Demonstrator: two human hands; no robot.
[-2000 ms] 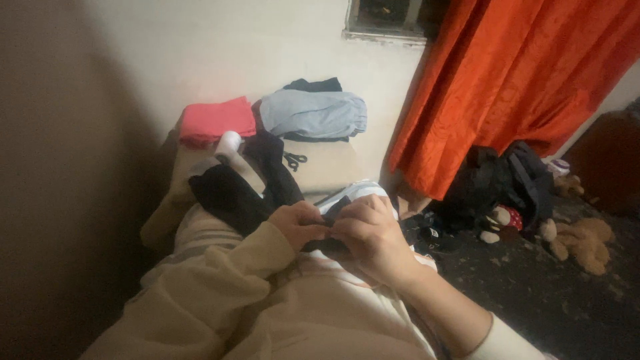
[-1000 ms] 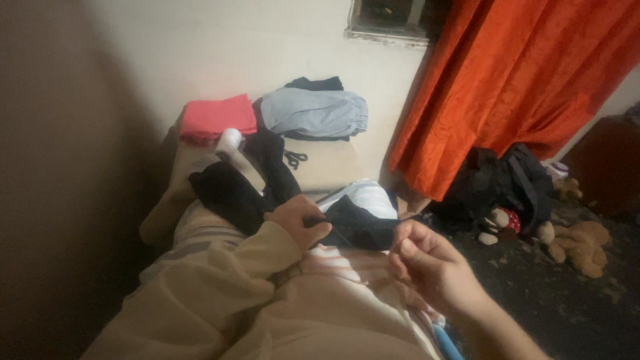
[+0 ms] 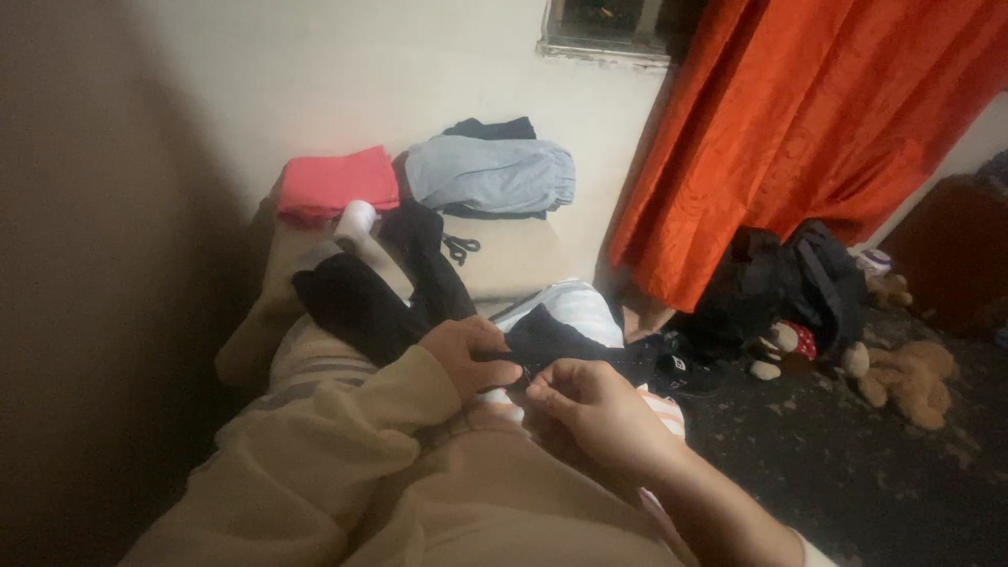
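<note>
Black cloth lies across my lap, its near edge pinched between the thumb and fingers of my left hand. Close to that edge, on its right, my right hand has thumb and forefinger together on something thin, perhaps a needle or thread, too small to tell. More black fabric stretches from my left hand toward the padded seat. White cloth with pale stripes shows behind the black cloth.
On the beige seat lie black-handled scissors, folded coral cloth, folded light blue clothing and a whitish rolled item. An orange curtain hangs at right, above black bags and a brown teddy bear on the floor.
Two seconds ago both hands were together at the black cloth. The right hand then moved away to the right, and it is now back near the left hand.
</note>
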